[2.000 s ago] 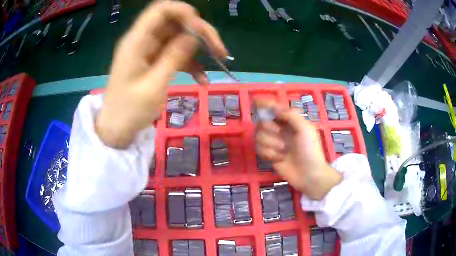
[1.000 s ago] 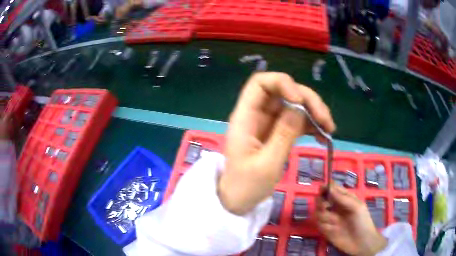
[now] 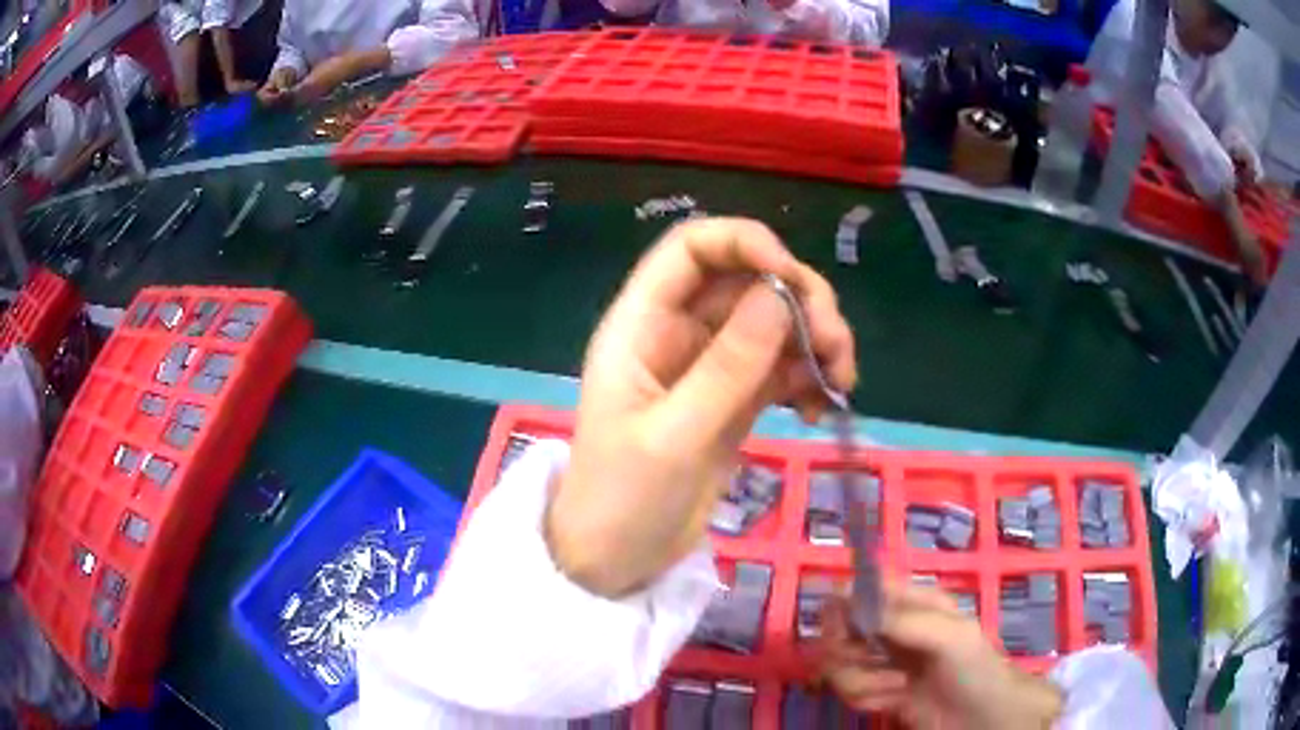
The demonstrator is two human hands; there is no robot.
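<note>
My left hand (image 3: 699, 399) is raised in front of the belt and pinches the upper end of a grey strip (image 3: 851, 499) between thumb and fingers. My right hand (image 3: 934, 663), lower and slightly blurred, holds the strip's lower end. The strip hangs bent at the top and nearly straight below, seen almost edge-on. Both hands are above the red compartment tray (image 3: 1136, 521), whose pockets hold grey mesh pieces. My left hand and sleeve hide the tray's upper left part.
A blue bin (image 3: 271, 573) of small silver parts lies left of the tray. A second red tray (image 3: 186, 478) stands tilted farther left. Strips lie scattered on the green belt (image 3: 499, 307). Stacked red trays (image 3: 713, 107) and people in white coats are beyond. White wrap (image 3: 1200, 499) lies right.
Since the earliest frame, the view has swung up and left, and both hands have come to hold the strip. Over the last second both hands have shifted slightly left in view, still holding it.
</note>
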